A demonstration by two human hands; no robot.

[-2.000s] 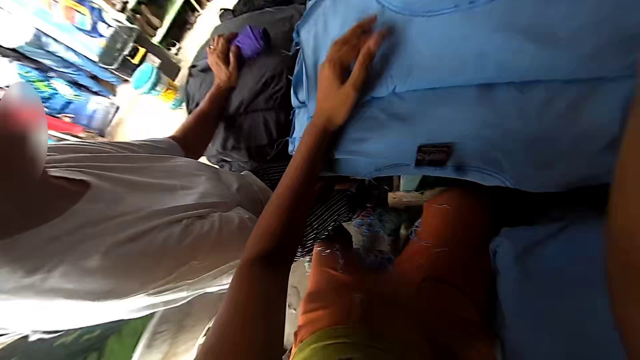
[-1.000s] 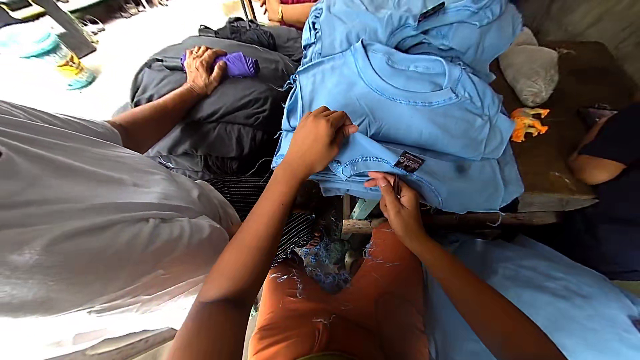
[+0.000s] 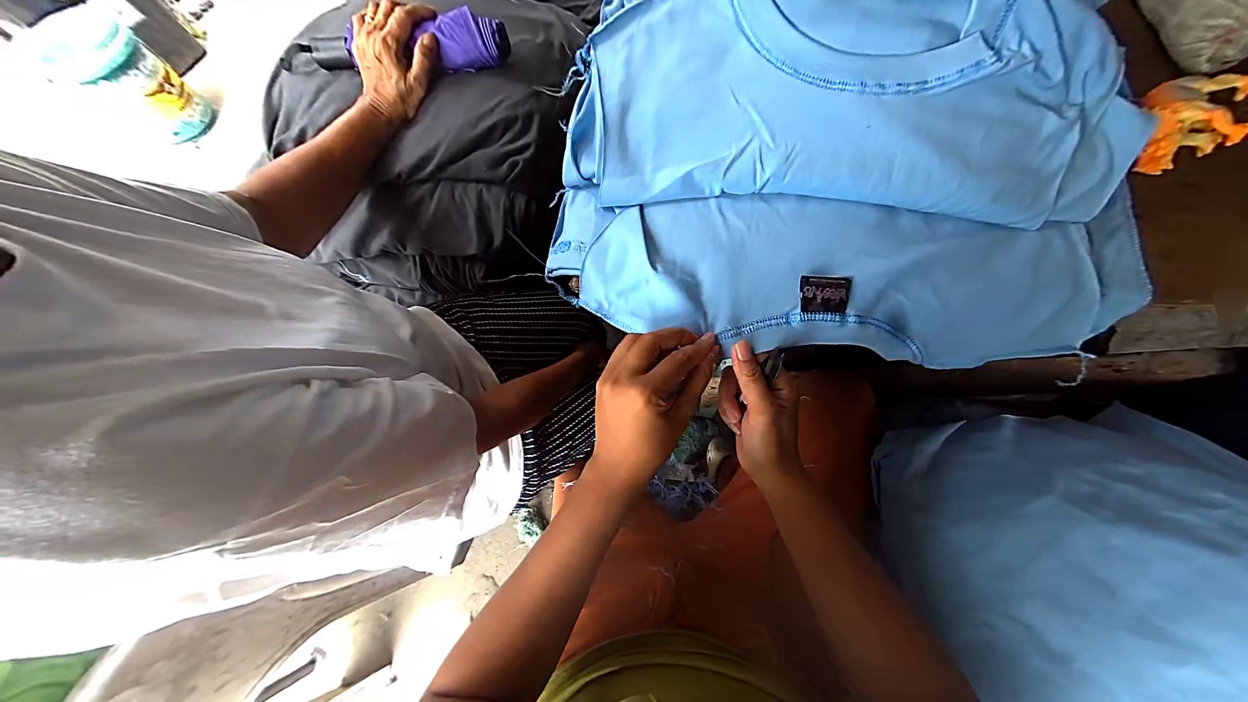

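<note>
A light blue T-shirt (image 3: 702,263) lies on a stack of blue shirts, its stitched neckline with a dark neck label (image 3: 825,293) along the near edge. My left hand (image 3: 655,400) pinches the neckline seam between thumb and fingertips, left of the label. Just right of it, my right hand (image 3: 762,409) has its thumb at the same seam, with a small dark tool, perhaps thread snips (image 3: 773,366), in its curled fingers. Most of that tool is hidden. Another folded blue shirt (image 3: 858,146) with a round neckline lies farther back on the stack.
At left a person in a white shirt (image 3: 224,390) rests a hand (image 3: 390,58) on dark folded garments (image 3: 458,136), by a purple cloth roll (image 3: 470,41). An orange object (image 3: 1185,122) is on the wooden table (image 3: 1199,234) at right. More blue fabric (image 3: 1063,546) lies at lower right.
My right hand, not seen two seconds ago, is now at the neckline. My left hand has moved from lying on the shirts to pinching the seam. The view has shifted closer.
</note>
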